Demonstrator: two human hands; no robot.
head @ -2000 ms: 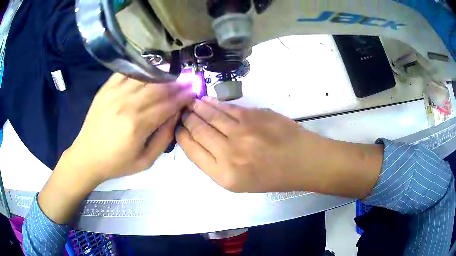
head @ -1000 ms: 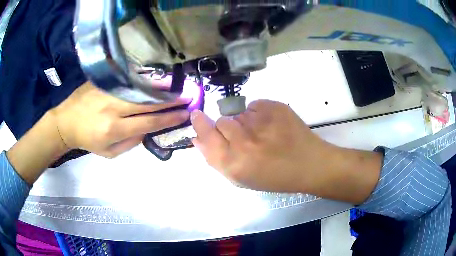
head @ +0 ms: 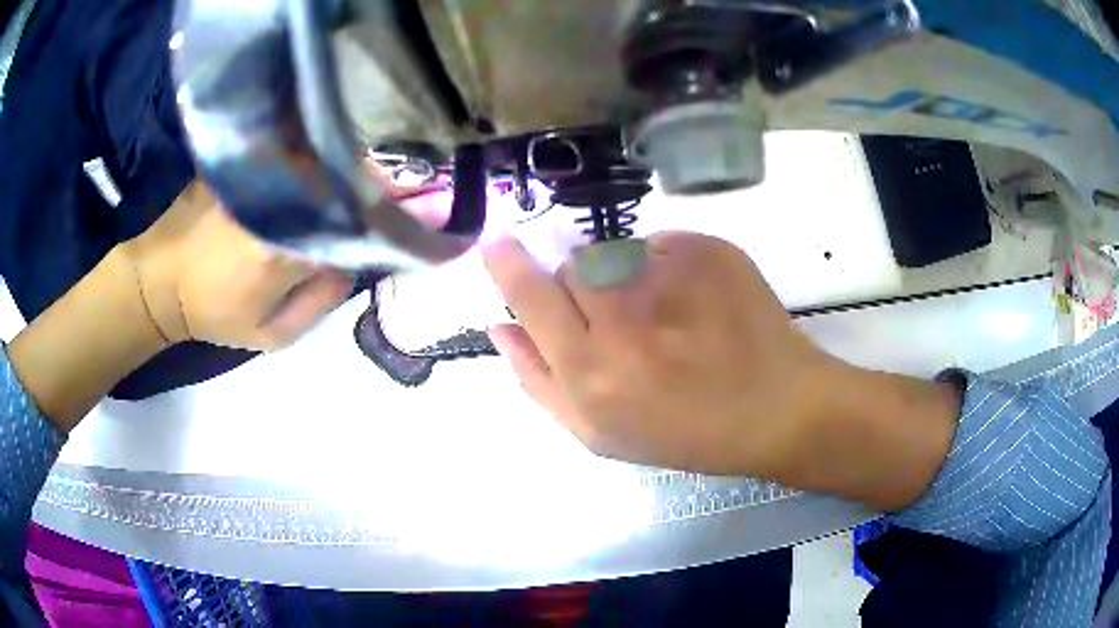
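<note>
Navy cloth [head: 55, 245] lies at the left, with a small white label [head: 102, 182]. A narrow dark edge [head: 399, 358] of it curves over the white bed below the needle area. My left hand [head: 233, 276] lies on the cloth, its fingers partly hidden behind the shiny curved metal guard [head: 258, 123]. My right hand [head: 669, 350] is just right of the needle area, index fingertip near the pink glow, thumb over the dark edge's right end. Whether either hand pinches the cloth is hidden or unclear. The grey tension knob [head: 610, 263] is in front of my right hand.
The cream machine head [head: 810, 74] spans the top. A black flat rectangle [head: 926, 202] lies on the bed at right. A ruler-marked curved edge [head: 246, 518] runs along the front. A blue basket [head: 203, 599] and magenta cloth [head: 80, 583] are below left.
The view has moved closer to the machine head. My left hand has drawn left from its earlier place at the needle. My right fingers have spread, and the curved dark edge has come into view.
</note>
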